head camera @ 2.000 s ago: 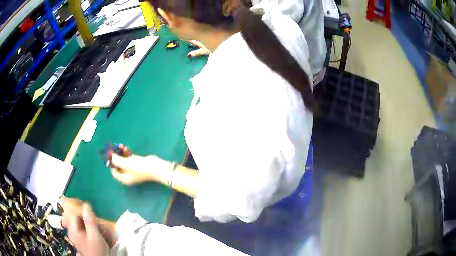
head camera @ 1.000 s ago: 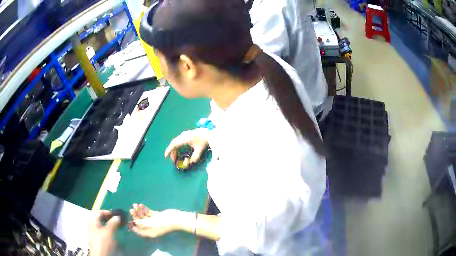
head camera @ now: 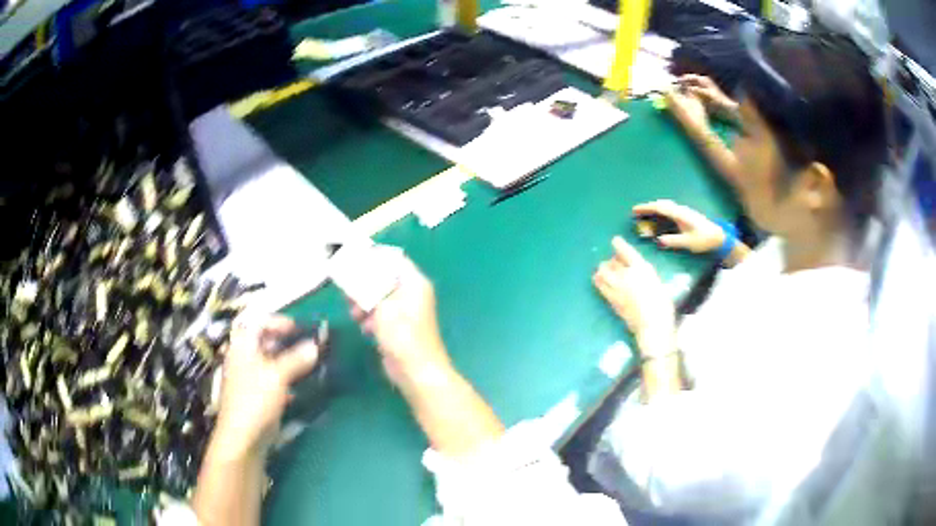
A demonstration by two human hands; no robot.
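My left hand (head camera: 257,375) is blurred in the lower left, with thumb and fingers around a small dark part (head camera: 300,344); its exact shape is unclear. My right hand (head camera: 402,313) is beside it to the right and holds a white rectangular-looking piece (head camera: 364,269) with a small dark spot at its left corner. The two hands are apart. A large loose pile of binder clips (head camera: 98,339), black with cream strips and silver handles, lies left of my left hand.
A white board (head camera: 262,195) lies beyond my hands. Farther along the green mat are a crumpled white scrap (head camera: 441,203), a dark thin tool (head camera: 521,188) and a black compartment tray (head camera: 452,82). A neighbouring worker in white (head camera: 759,380) sits right, one hand holding a dark round part (head camera: 649,226).
The view has swung left, so the clip pile fills more of it and the neighbour sits farther right. Both my hands now show; one second ago only one did, with a dark part near the neighbour's open hand.
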